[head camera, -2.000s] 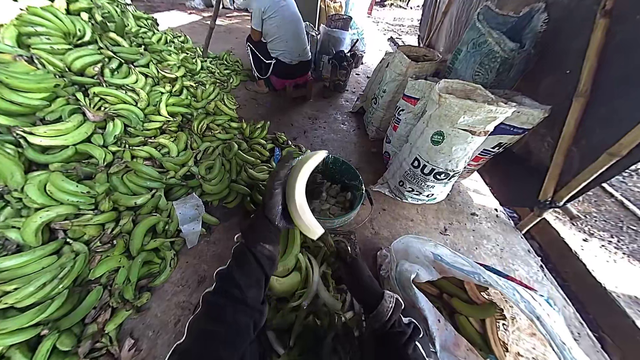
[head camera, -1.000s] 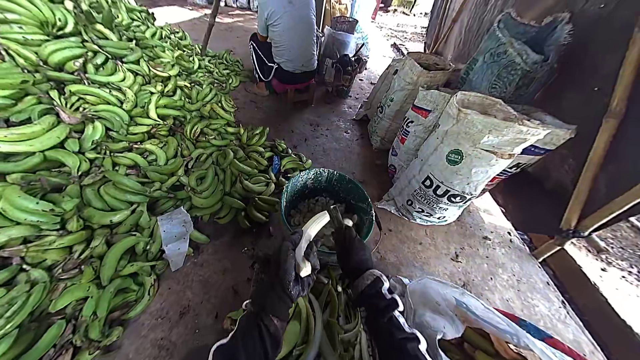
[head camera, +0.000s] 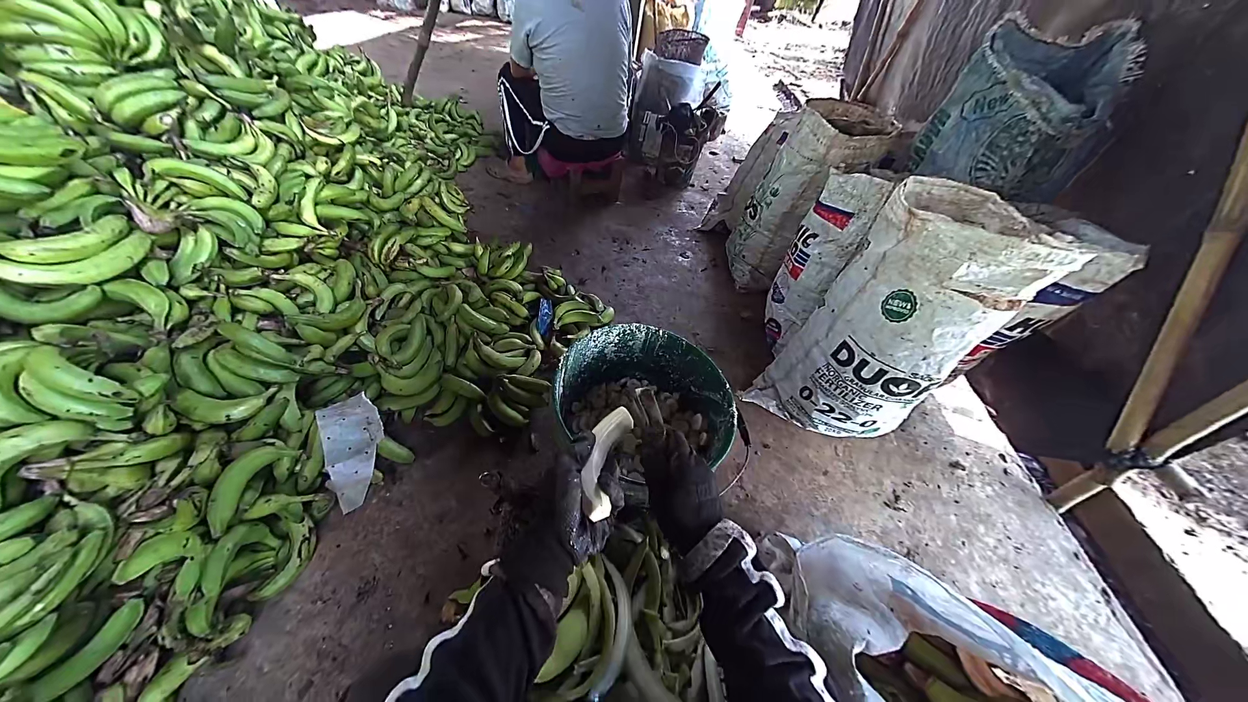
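Observation:
A pale peeled banana or plantain (head camera: pixel 604 458) is held in my left hand (head camera: pixel 577 497), which wears a dark glove. Beside it, my right hand (head camera: pixel 678 468), also gloved, reaches over the near side of a green bucket (head camera: pixel 639 341); whether it grips a tool is hidden. Chunky pale pieces (head camera: pixel 609 395) lie inside the bucket. Below my wrists is a heap of green peels (head camera: pixel 634 614), between my two sleeves.
A large pile of green bananas or plantains (head camera: pixel 244 322) covers the left side, with a plastic scrap (head camera: pixel 349 448) on it. Woven sacks (head camera: pixel 877 322) stand at right. An open sack (head camera: pixel 848 585) lies near right. Ahead, a person (head camera: pixel 575 78) sits on a low stool, beside a bamboo frame (head camera: pixel 1185 292) farther right.
The peeled fruit, held upright in front of the bucket two seconds ago, has been lowered to the bucket's near edge. My right hand has moved forward beside it. It looks shorter now.

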